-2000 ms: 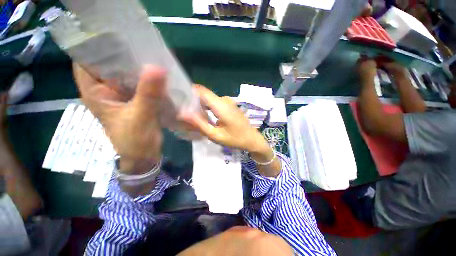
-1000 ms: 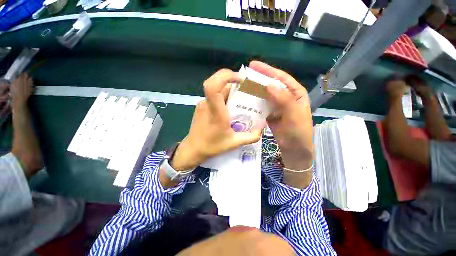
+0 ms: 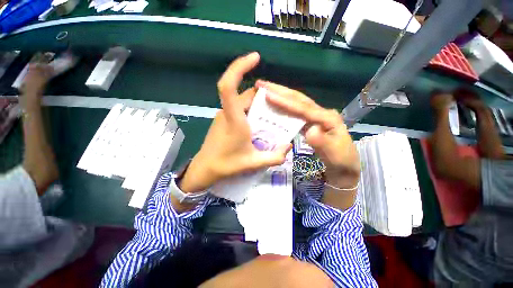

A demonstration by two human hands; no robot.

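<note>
A white retail box (image 3: 269, 128) with a purple oval picture is held tilted in front of me. My left hand (image 3: 225, 138) grips its lower left side, thumb across the front, index finger raised off it. My right hand (image 3: 323, 132) has its fingers on the box's top end, which looks covered or closed. Flat carton blanks (image 3: 270, 216) lie in a pile below the hands. Erected boxes (image 3: 126, 143) stand side by side at the left. The spare carton stack (image 3: 391, 183) is at the right. Tangled rubber bands (image 3: 308, 167) lie between blanks and stack.
A single box (image 3: 107, 68) lies on the green conveyor beyond the pale rail (image 3: 188, 108). A grey metal post (image 3: 413, 53) slants at the upper right. A red tray (image 3: 454, 61) is far right. Neighbours' arms reach in at the left (image 3: 38, 129) and right (image 3: 450, 135), by a red mat (image 3: 458, 188).
The hands have brought the box down from the upper left to the centre. Its brown open end showed one second ago and is now out of sight. My left index finger has lifted.
</note>
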